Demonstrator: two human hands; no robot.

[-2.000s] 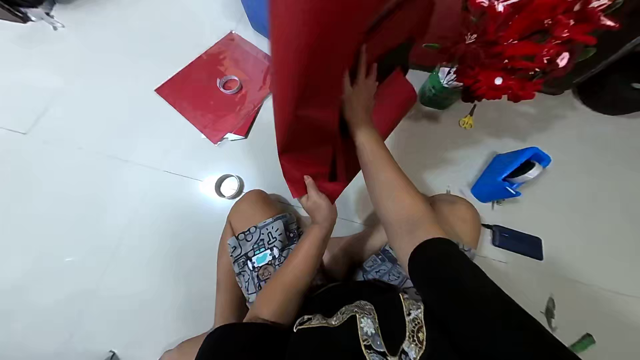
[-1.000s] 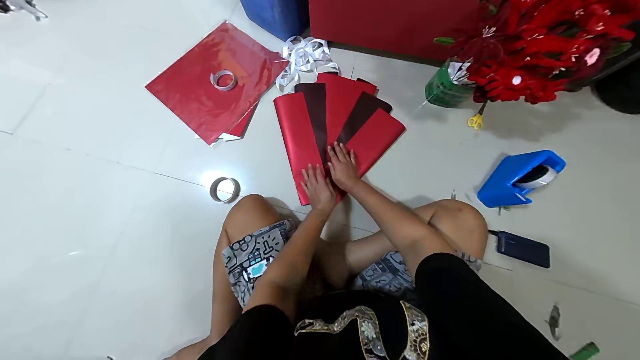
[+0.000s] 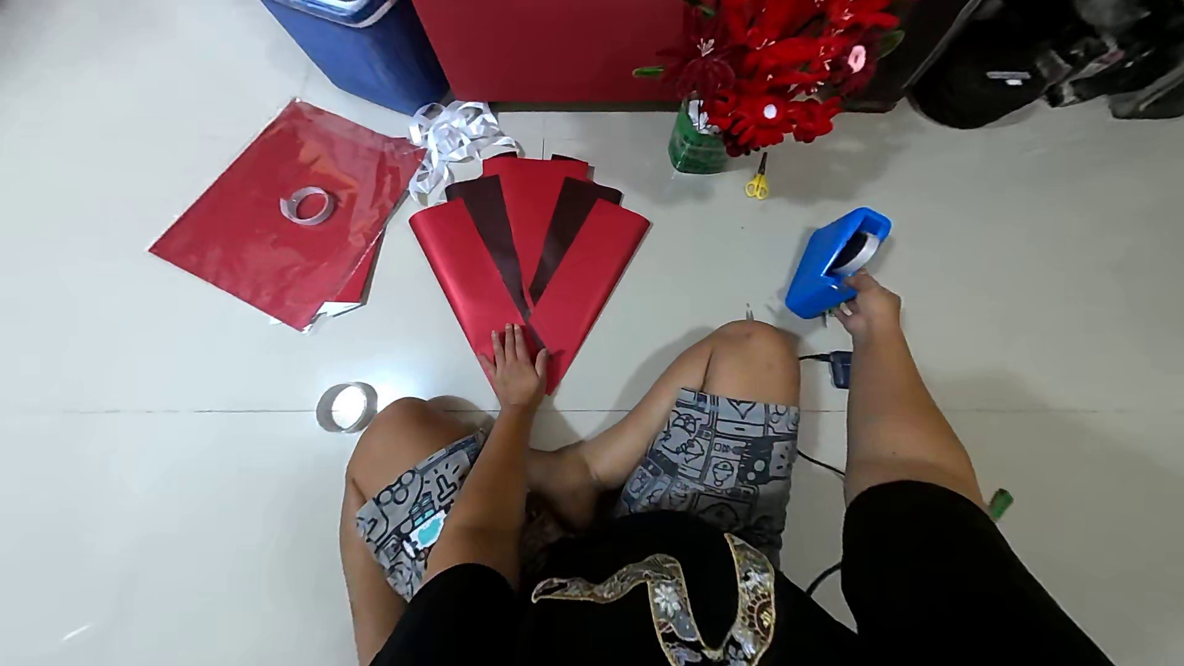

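Observation:
Between my knees and the red box lies a fan-shaped wrap of folded red and dark paper [image 3: 592,268], its narrow end toward me. My left hand [image 3: 518,370] rests flat on that narrow end, fingers spread. Out to the right, my right hand [image 3: 868,303] is at the near end of a blue tape dispenser [image 3: 819,268], with the fingers around its lower edge; a roll of tape sits in the dispenser. White curled ribbon [image 3: 453,139] lies behind the wrap's left side.
Red sheets in clear plastic [image 3: 268,231] lie left, a tape roll [image 3: 307,205] on top. Another roll [image 3: 347,408] is by my left knee. Behind stand a blue container [image 3: 379,55], a red box [image 3: 555,55] and red flowers [image 3: 777,83] in a green holder [image 3: 696,143]. Yellow scissors [image 3: 758,185] lie nearby.
The red wrap, held up two seconds ago, lies flat on the floor. My right hand has left it and moved right to the blue tape dispenser. My left hand stays on the wrap.

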